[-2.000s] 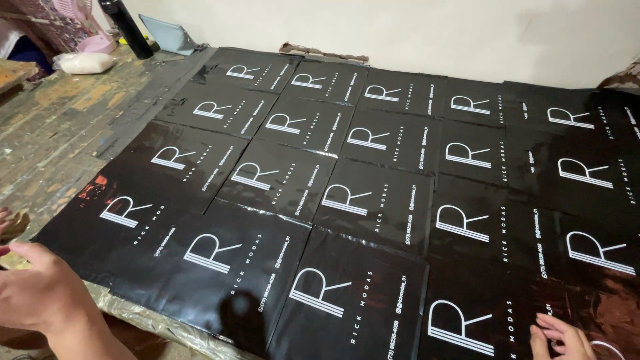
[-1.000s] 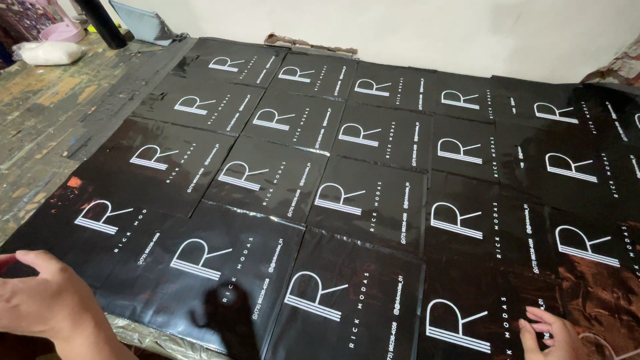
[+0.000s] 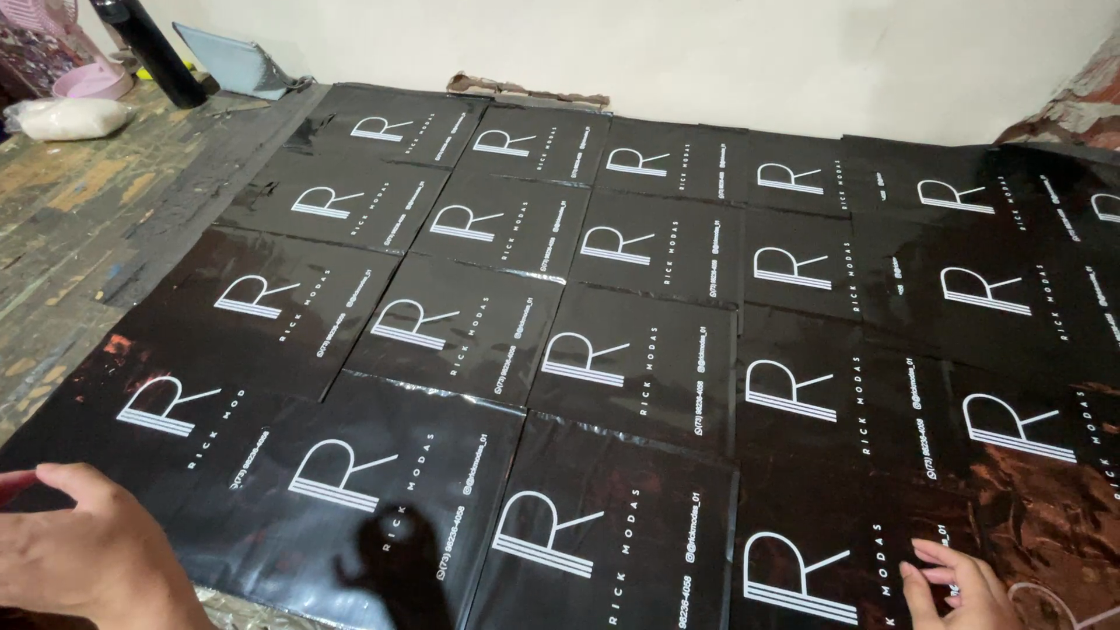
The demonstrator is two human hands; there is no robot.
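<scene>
Black plastic bags (image 3: pixel 612 262) with white printing lie flat in overlapping rows over the work surface. At the lower left is my left hand (image 3: pixel 87 551), beside the near left edge of the black sheets; its fingertips are partly cut off by the frame, and whether it holds anything cannot be told. My right hand (image 3: pixel 958 582) is low on the right, over a printed bag, its fingers bent and apart with nothing seen between them. A dark shadow (image 3: pixel 398 560) falls across the bags between the hands.
At the back left stand a black bottle (image 3: pixel 153 52), a light blue pouch (image 3: pixel 232 66), a pink plastic item (image 3: pixel 92 80) and a white plastic-wrapped bundle (image 3: pixel 70 118). A pale wall (image 3: pixel 700 61) rises behind the bags, with broken plaster (image 3: pixel 525 91) at its foot. The tabletop (image 3: pixel 87 219) is stained.
The shadow on the bags stands further up than two seconds ago. My right hand stays near the same printed bag at the lower right.
</scene>
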